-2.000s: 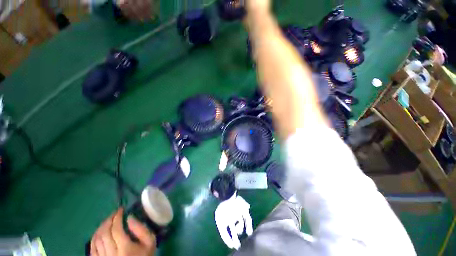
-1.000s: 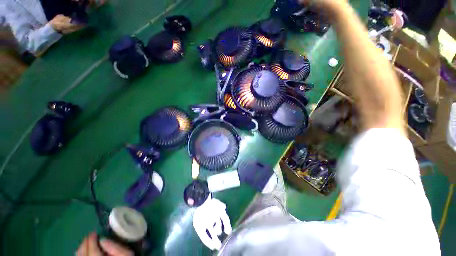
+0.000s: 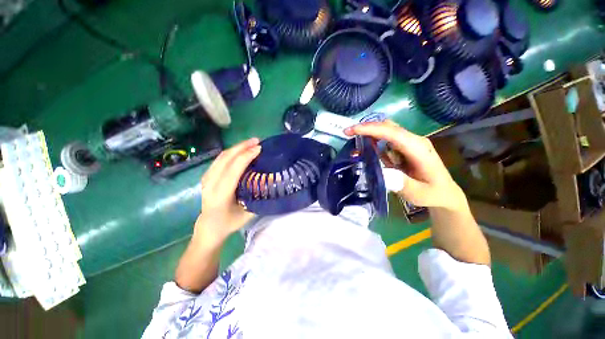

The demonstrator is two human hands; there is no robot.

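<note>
A dark navy fan (image 3: 282, 175) is held close in front of my body, its slatted cage on the left with an orange glow through the slats. Its dark base (image 3: 353, 182) is on the right. My left hand (image 3: 229, 179) is bare and grips the cage's left side. My right hand (image 3: 414, 162) is bare and grips the base from the right. The bench buffer (image 3: 136, 132) lies on the green bench to the left, with its off-white buffing wheel (image 3: 211, 99) at its right end. The fan does not touch the wheel.
Several fans, one nearest (image 3: 351, 69), stand at the back and right. A round black part (image 3: 298, 118) and a white label (image 3: 332, 124) lie beyond the held fan. A sticker sheet (image 3: 40, 212) is far left; cardboard boxes (image 3: 570, 126) are at right.
My right arm has come back from the far fans, and a fan is now between both hands. My left hand has left the buffer. The view has shifted, showing the whole buffer.
</note>
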